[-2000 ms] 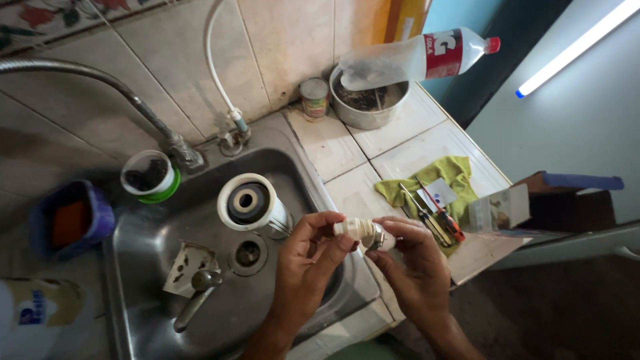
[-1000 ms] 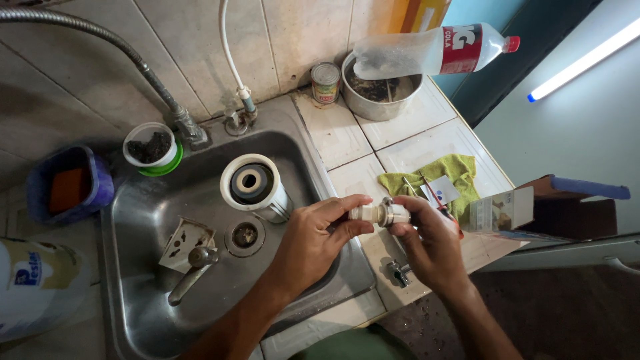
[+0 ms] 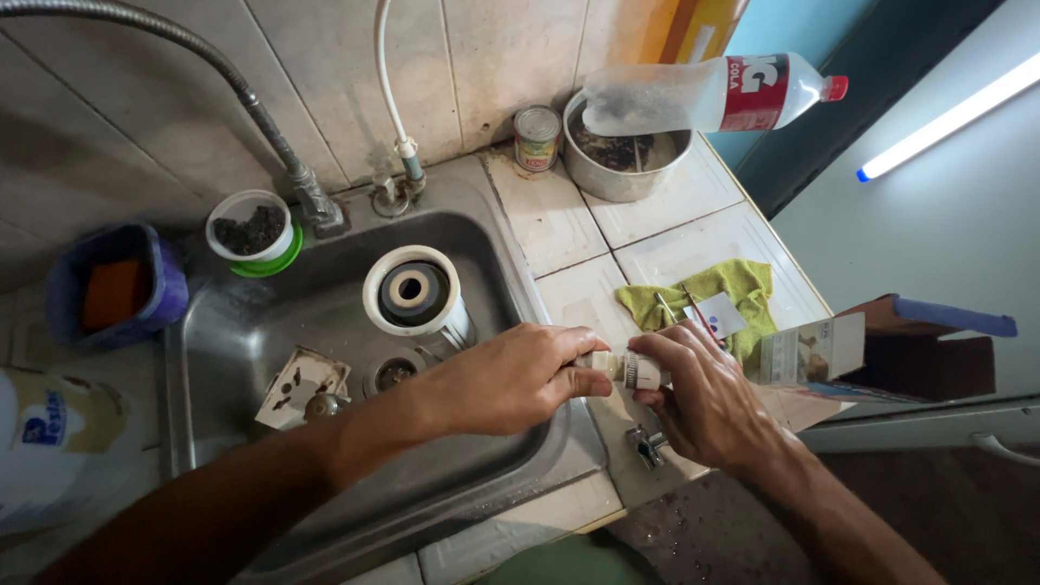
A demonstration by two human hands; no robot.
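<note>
My left hand grips the left end of a small white plastic threaded fitting, held level over the counter just right of the sink. The fingers of my right hand are closed round its ribbed right end. Below the fitting, a chromed metal tap part lies on the tiles. In the steel sink stands a white cylindrical housing with a black, ring-shaped cartridge inside. Left of the drain lie a stained white plate with holes and a metal piece partly hidden by my left forearm.
A green cloth with tools and a white card lies beside an open cardboard box. Behind are a metal pot, a plastic cola bottle and a can. Left stand a white cup and a blue tub; a flexible faucet arches above.
Both hands have stayed on the fitting, and their grip on it has shifted. The metal tap part on the counter, hidden two seconds ago, is in sight.
</note>
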